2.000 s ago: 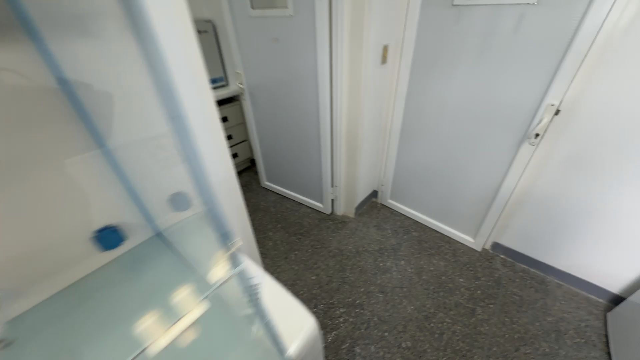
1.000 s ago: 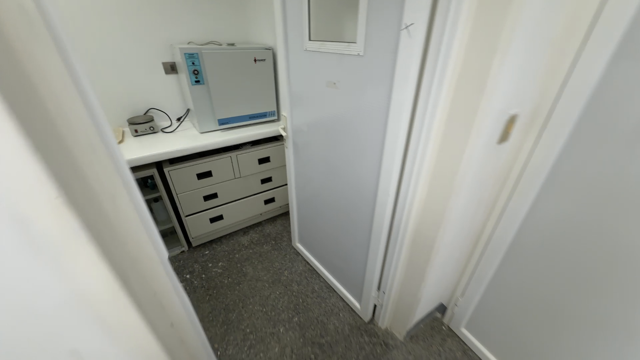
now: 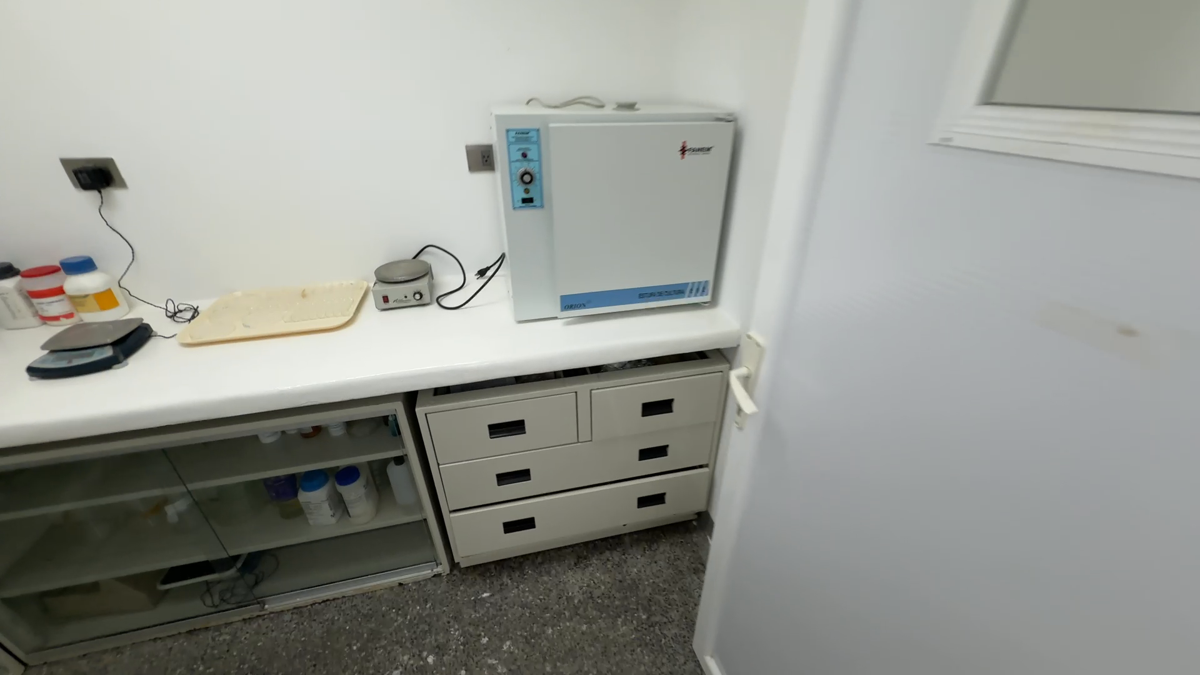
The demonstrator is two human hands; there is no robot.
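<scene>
Neither my left hand nor my right hand shows in the head view. A white laboratory incubator (image 3: 637, 211) with a blue control panel stands at the right end of a white counter (image 3: 309, 375). To its left is a small hot plate (image 3: 403, 285) with a round grey top, its black cord lying loose with the plug on the counter. A cream plastic tray (image 3: 277, 312) lies farther left. At the far left sits a digital balance (image 3: 89, 347), in front of several lidded plastic jars (image 3: 91, 289).
A grey door (image 3: 937, 394) with a white handle (image 3: 742, 389) stands ajar on the right. Below the counter are a drawer cabinet (image 3: 581, 459) and a glass-fronted cabinet (image 3: 216, 525) holding bottles. A black adapter (image 3: 93, 177) is plugged into the wall. The floor (image 3: 562, 600) is dark speckled.
The view has swung left and come nearer to the counter. The tray, balance and jars now show; the blue-edged, glass-like panel at left two seconds ago is out of view.
</scene>
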